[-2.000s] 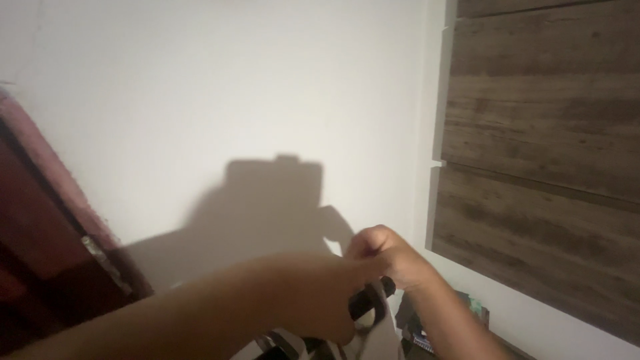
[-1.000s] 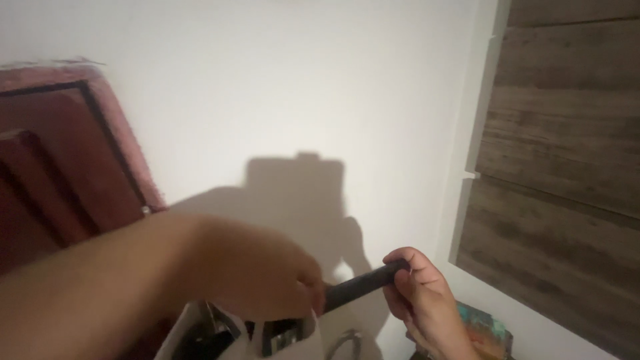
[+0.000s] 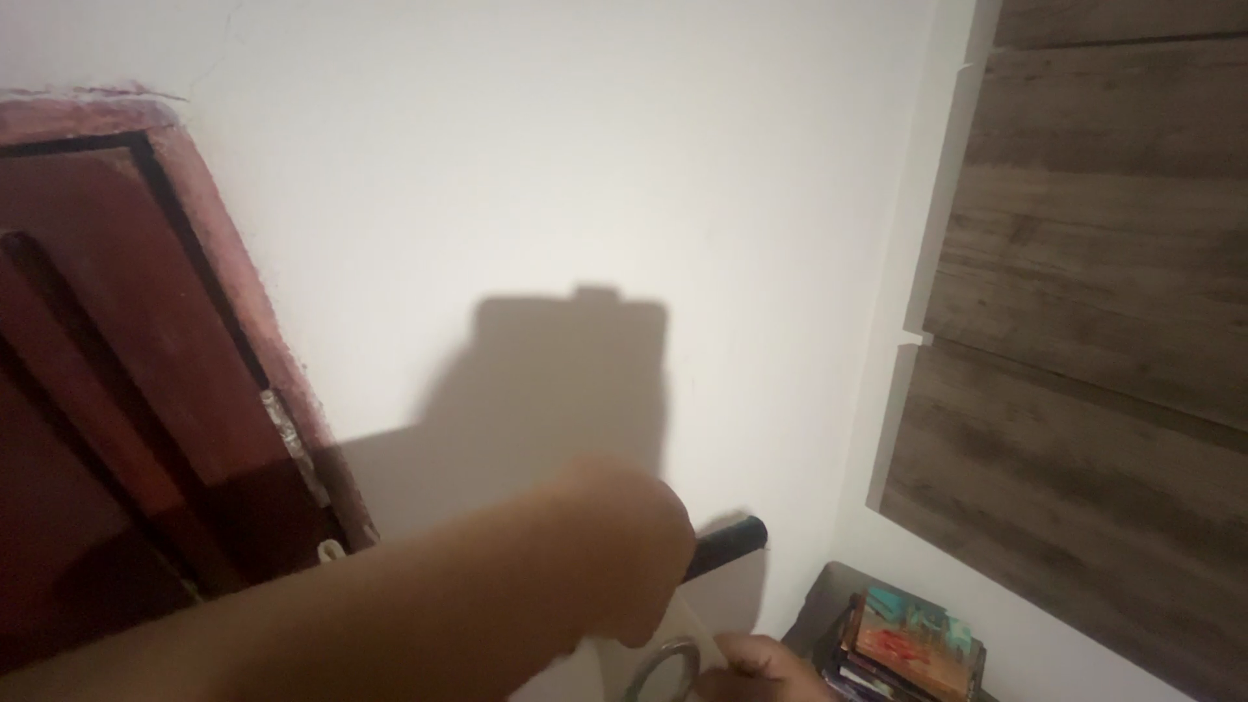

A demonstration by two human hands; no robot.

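My left hand (image 3: 634, 556) reaches in from the lower left with its back to the camera, closed around a black bar (image 3: 729, 546) whose rounded end sticks out to the right. Its fingertips are mostly hidden. Below the bar is a pale, flat piece of material (image 3: 726, 590) with a round metal ring (image 3: 668, 668) at the bottom edge. My right hand (image 3: 760, 671) is low beside the ring, its fingers bent against the pale material; much of it is cut off by the frame, so its hold is unclear.
A white wall (image 3: 760, 244) stands close in front, with a dark red door (image 3: 117, 341) at left. Brown wood-look panels (image 3: 1092, 244) fill the right side. A stack of books or booklets with a colourful top cover (image 3: 912, 639) lies at lower right.
My right hand was on the bar's end a second ago; it has let go and moved down beside the metal ring. My left hand stays at the bar.
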